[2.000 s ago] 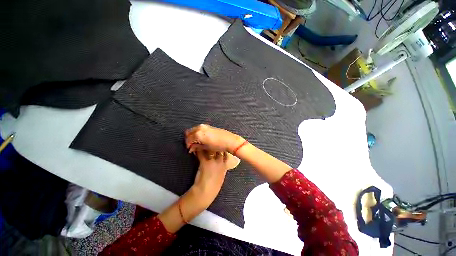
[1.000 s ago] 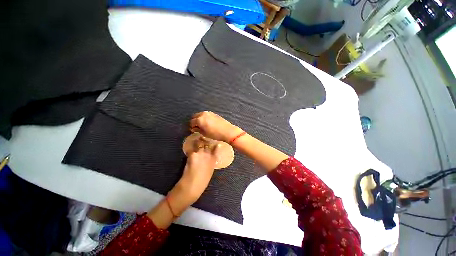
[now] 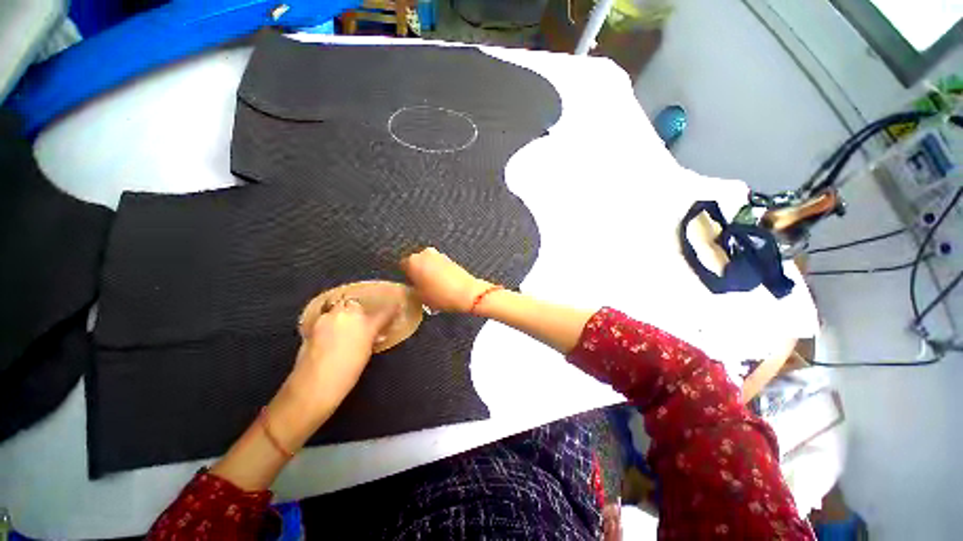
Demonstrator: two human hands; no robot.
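Observation:
A dark grey ribbed sleeve panel (image 3: 264, 238) lies flat in front of me, with curved edges at the right. A white chalked oval (image 3: 433, 129) shows on its upper part. A tan oval template (image 3: 370, 293) lies on the lower part. My left hand (image 3: 343, 336) presses the template down with its fingertips and covers its lower left. My right hand (image 3: 435, 279) is at the template's upper right edge, with its fingers drawn together. Its fingertips are turned away, so I cannot see what they hold. A small whitish mark shows beside the template's right edge.
The panels lie on a white table (image 3: 591, 137). More dark cloth (image 3: 48, 254) is at the left. A blue roll (image 3: 158, 53) runs along the far left edge. A navy cloth band (image 3: 729, 254) and an iron with a brown handle (image 3: 805, 213) are at the right, with black hoses behind.
The view has turned, so the cloth appears rotated. My left hand stays on the template. My right hand stays close to its upper edge, now nearer its right end.

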